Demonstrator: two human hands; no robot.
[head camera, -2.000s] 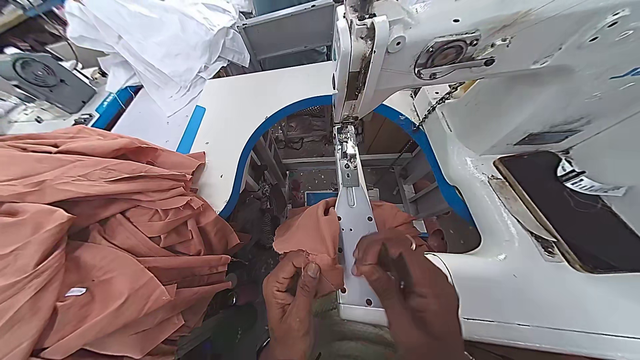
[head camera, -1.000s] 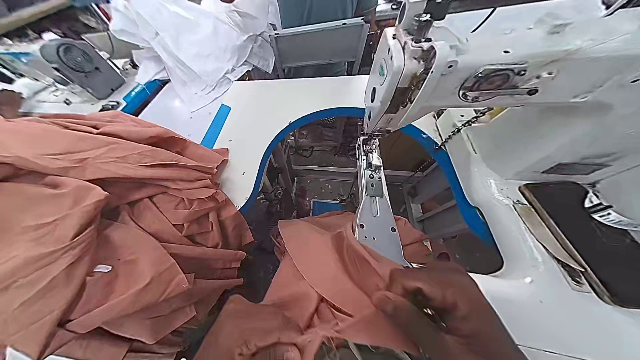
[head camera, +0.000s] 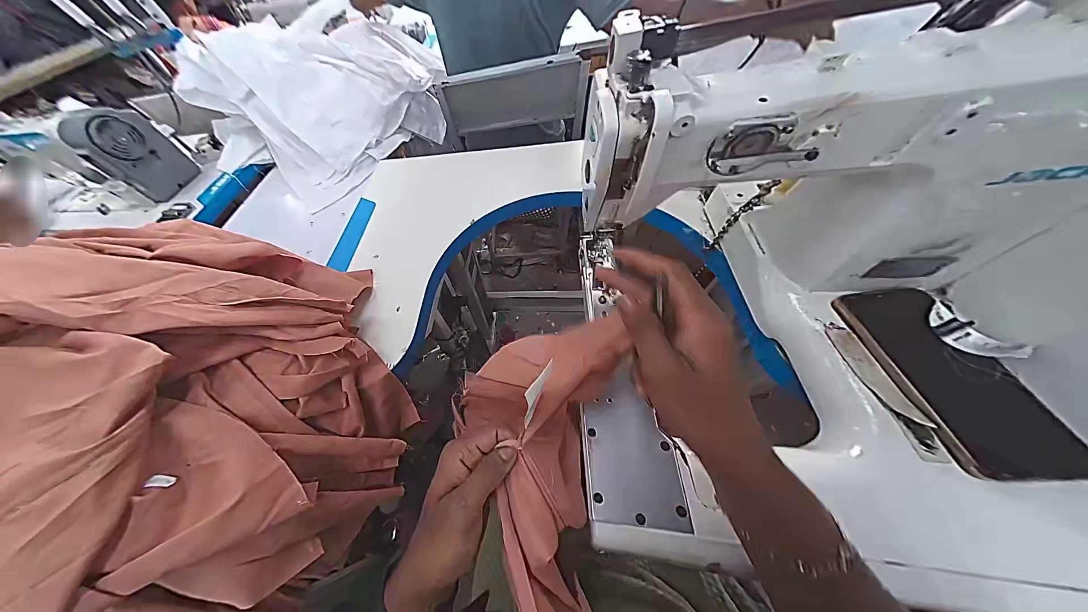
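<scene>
My left hand (head camera: 467, 484) pinches a folded edge of salmon-coloured fabric (head camera: 544, 391) between thumb and fingers, just left of the sewing machine's narrow metal bed (head camera: 637, 459). A small white tag (head camera: 537, 393) shows on the cloth above my thumb. My right hand (head camera: 680, 340) is blurred and raised over the bed, close below the needle and presser-foot area (head camera: 600, 248). Part of the fabric reaches up to its fingers; whether they grip it cannot be told. The white head of the sewing machine (head camera: 748, 136) stands above and to the right.
A large heap of salmon fabric (head camera: 204, 425) lies at the left. Blue edging (head camera: 450, 246) lines the cutout of the white table (head camera: 476, 183). A smartphone (head camera: 960, 382) rests at the right. White cloth (head camera: 314, 93) and another machine (head camera: 127, 153) stand farther back.
My right hand has moved up toward the needle area. My left hand now pinches the fabric more upright, and a white tag shows on it. The cloth lies less across the metal bed.
</scene>
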